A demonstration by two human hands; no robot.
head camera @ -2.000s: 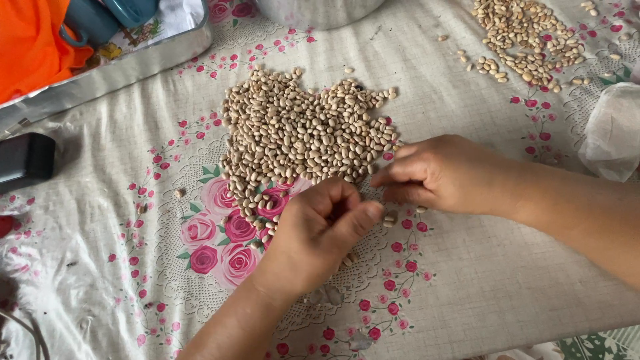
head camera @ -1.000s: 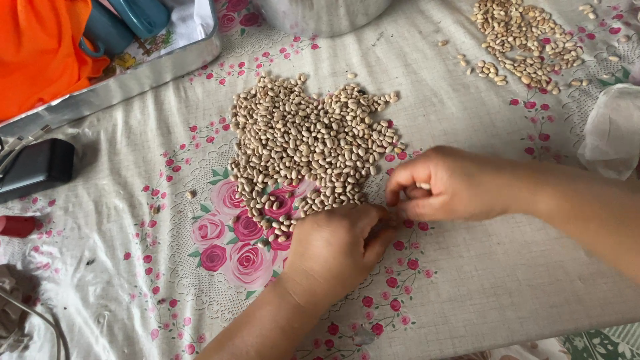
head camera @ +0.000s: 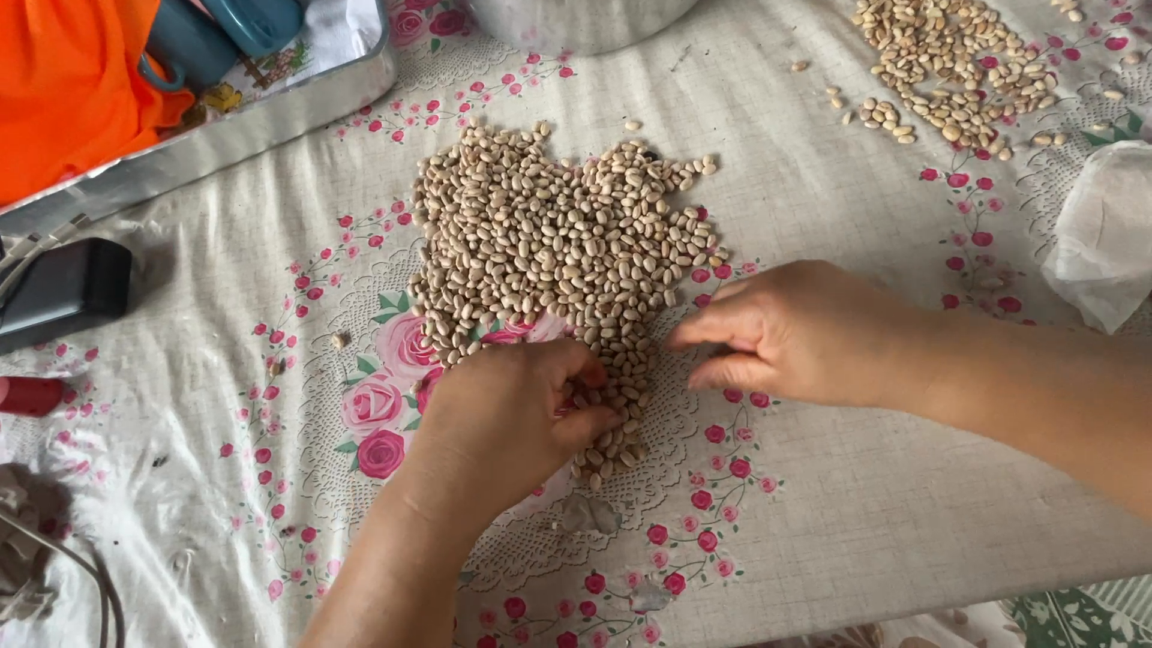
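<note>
A large heap of pale beans [head camera: 549,234] lies on the rose-printed tablecloth [head camera: 864,504], and a narrow tail of beans runs from it toward the near edge. My left hand [head camera: 513,405] rests at the left side of that tail, fingers curled among the beans; whether any bean is between them cannot be told. Just right of the tail, my right hand [head camera: 783,337] hovers with thumb and fingers apart and nothing visible between them. At the far right is a second, smaller spread of beans [head camera: 954,72].
A metal tray [head camera: 270,117] with blue mugs [head camera: 193,40] and an orange cloth [head camera: 72,90] stands at the far left. A metal pot [head camera: 580,18] sits beyond the heap. At left lies a black object [head camera: 67,292]; at right, a whitish translucent bag [head camera: 1102,234].
More beans now lie in the tail beside my left hand. My right hand, with a bean seemingly between its fingers a second ago, has moved right of the tail and opened.
</note>
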